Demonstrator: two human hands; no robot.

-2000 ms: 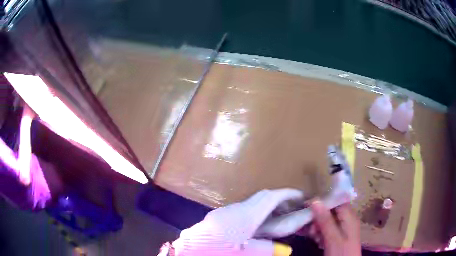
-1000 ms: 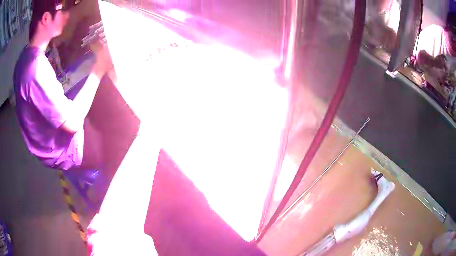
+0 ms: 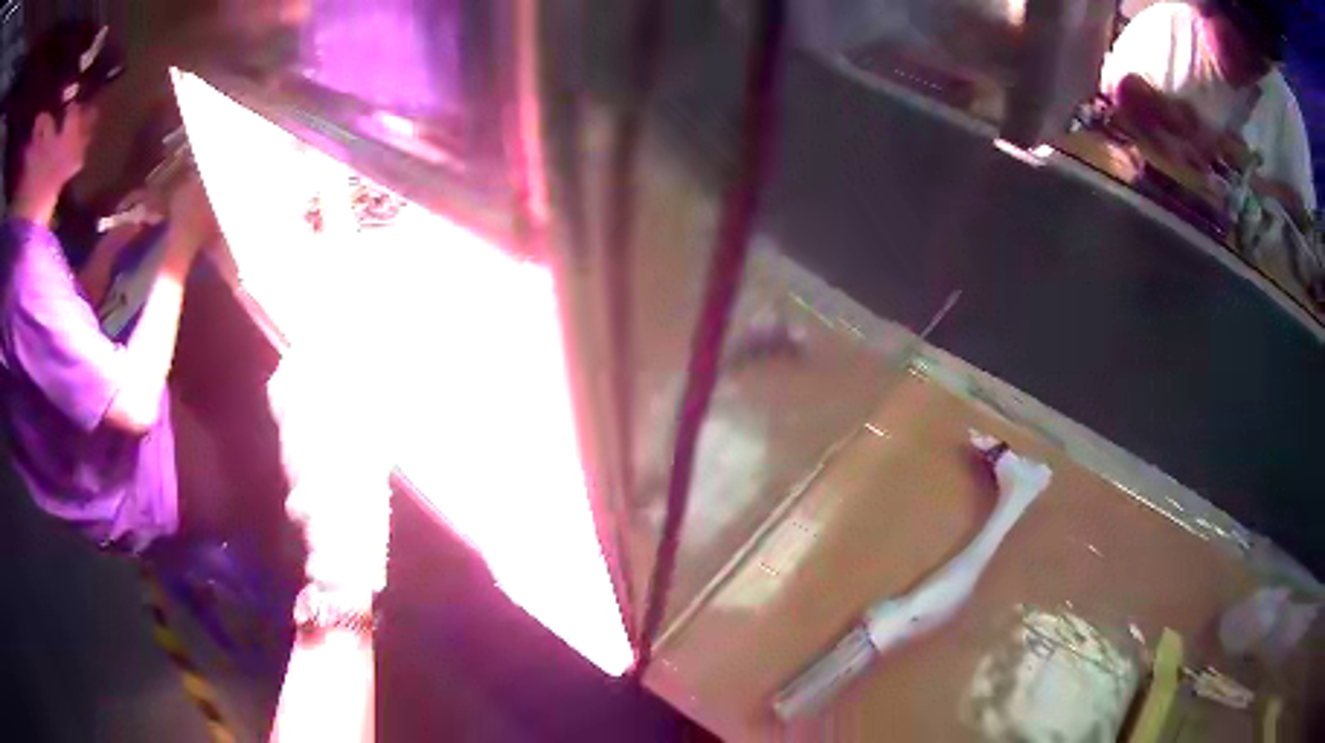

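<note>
A white-grey handle-shaped part (image 3: 952, 588) lies on the brown cardboard surface (image 3: 872, 537), slanting from lower left to upper right. Its upper end has a dark band, and its lower end is straighter and ribbed. No hand touches it. My left hand (image 3: 331, 465), in a white knit glove, reaches up at the left, far from the part. Its fingers merge into a glaring white panel (image 3: 451, 392), so their shape and anything held are hidden. My right hand is out of view.
A dark red upright edge (image 3: 712, 349) and a thin slanting rod (image 3: 814, 486) stand left of the part. Yellow tape (image 3: 1158, 694) and blurred bottles (image 3: 1267, 621) are at lower right. One person (image 3: 73, 349) is at left, another (image 3: 1213, 131) beyond the dark belt (image 3: 930, 203).
The view has swung left from the bench. The part, earlier in my hands, lies on the cardboard. My right hand has left view, and my left hand reaches to the bright panel.
</note>
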